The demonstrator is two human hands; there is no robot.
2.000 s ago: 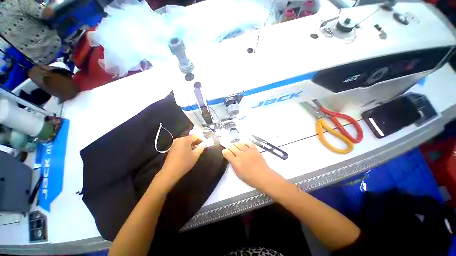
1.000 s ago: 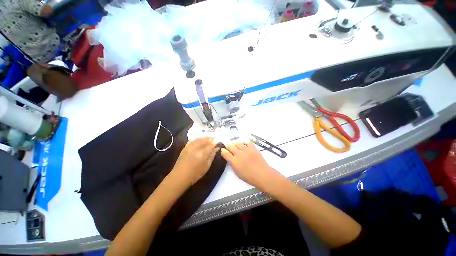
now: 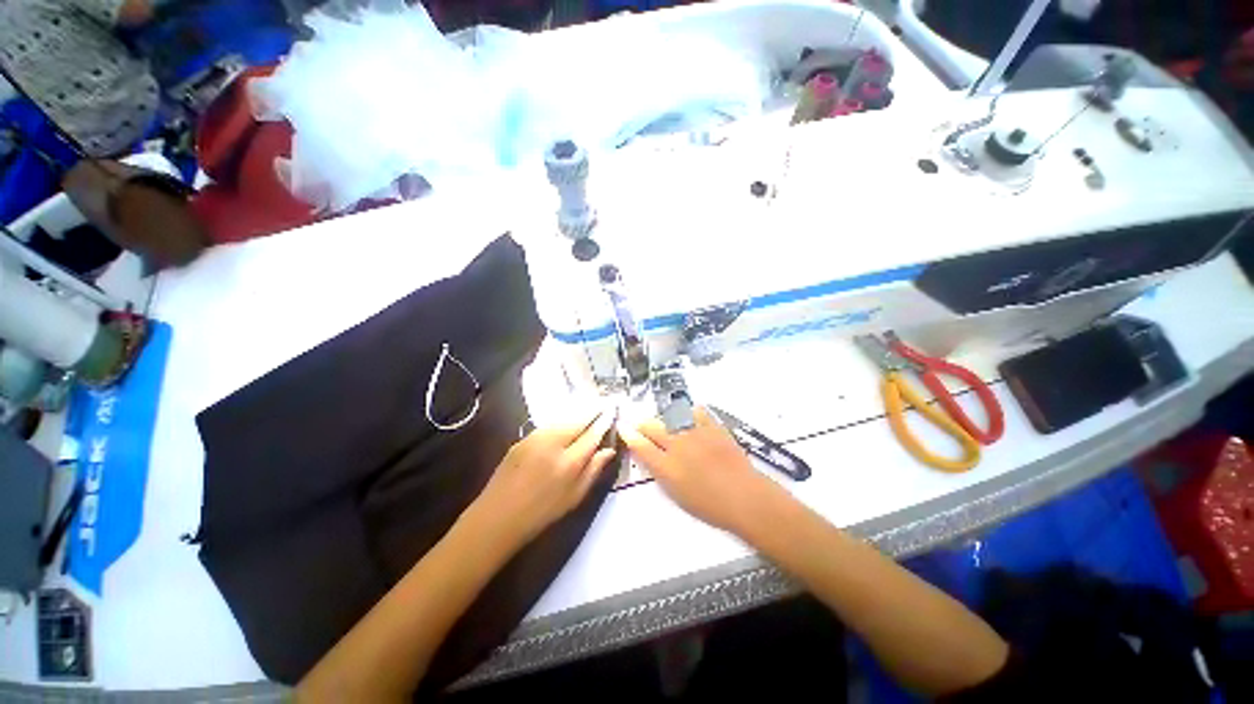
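Observation:
A black cloth piece (image 3: 316,468) lies left of the needle, with a thin white loop (image 3: 451,391) on it. My left hand (image 3: 550,475) is at the cloth's right edge, fingertips pinched just in front of the presser foot (image 3: 635,378) of the white sewing machine (image 3: 811,206). My right hand (image 3: 695,465) meets it there, fingertips on the same narrow edge of cloth. A tiny white spot shows at the fingertips; glare hides what it is. The cloth under the fingers is mostly hidden.
Dark snips (image 3: 770,451) lie beside my right hand. Red and orange scissors (image 3: 935,406) and a black phone (image 3: 1073,378) lie further right. Sheer white material (image 3: 392,103) is behind. A thread cone (image 3: 48,323) stands left. A person's patterned sleeve (image 3: 83,69) shows upper left.
The camera view has shifted, so the machine head sits lower and further right. My left hand moved in towards the right hand, and both fingertips now meet closely in front of the presser foot.

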